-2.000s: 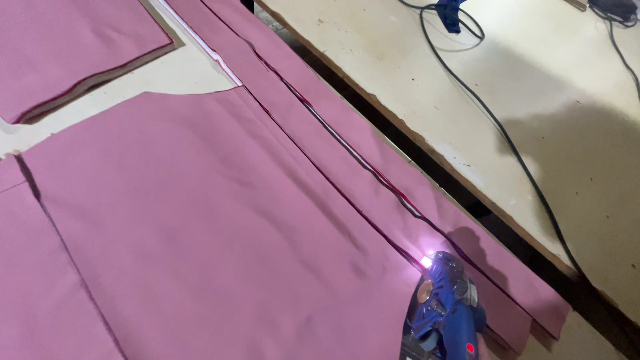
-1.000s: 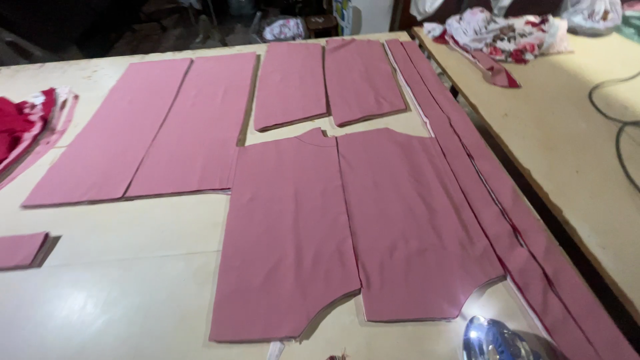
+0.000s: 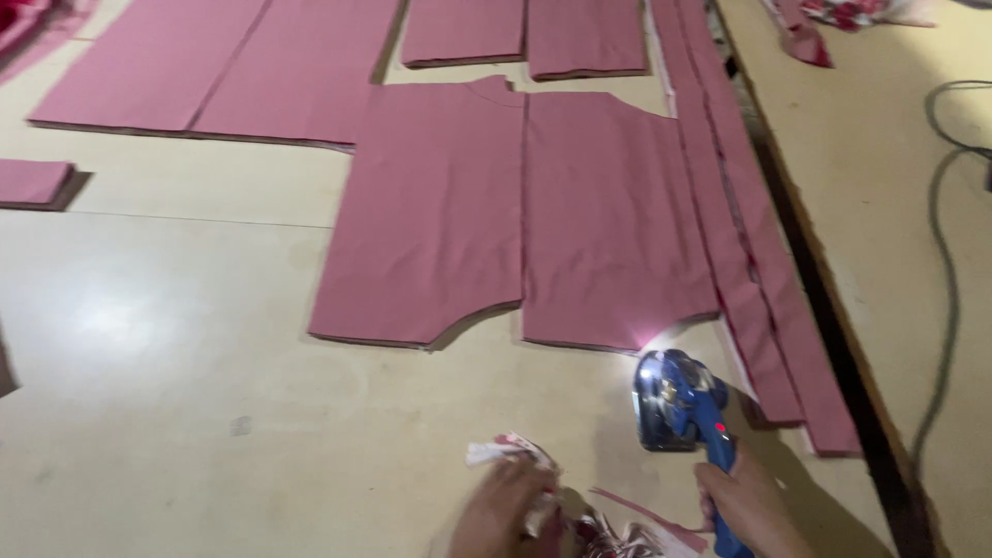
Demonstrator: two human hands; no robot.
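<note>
My right hand (image 3: 748, 496) is closed around the handle of a blue electric rotary fabric cutter (image 3: 682, 403), whose light shines at the curved lower edge of a stack of pink fabric panels (image 3: 612, 225). To its left, my left hand (image 3: 504, 504), somewhat blurred, grips a bunch of fabric scraps (image 3: 542, 457) in white, pink and red. More scraps (image 3: 620, 539) lie between the hands at the bottom edge. A second cut stack (image 3: 434, 217) lies beside the first. Long pink fabric strips (image 3: 744, 287) run along its right side.
Further pink stacks (image 3: 217, 70) lie across the pale table (image 3: 194, 349), with a small folded piece (image 3: 35, 182) at the left. A dark gap (image 3: 821, 302) separates a second table (image 3: 868, 194), which bears a cable (image 3: 944, 256) and patterned cloth (image 3: 845, 12).
Both hands have come into view, the left one on the scraps. The cutter shows more fully than one second ago, when only its top was visible. The view has tilted down since then.
</note>
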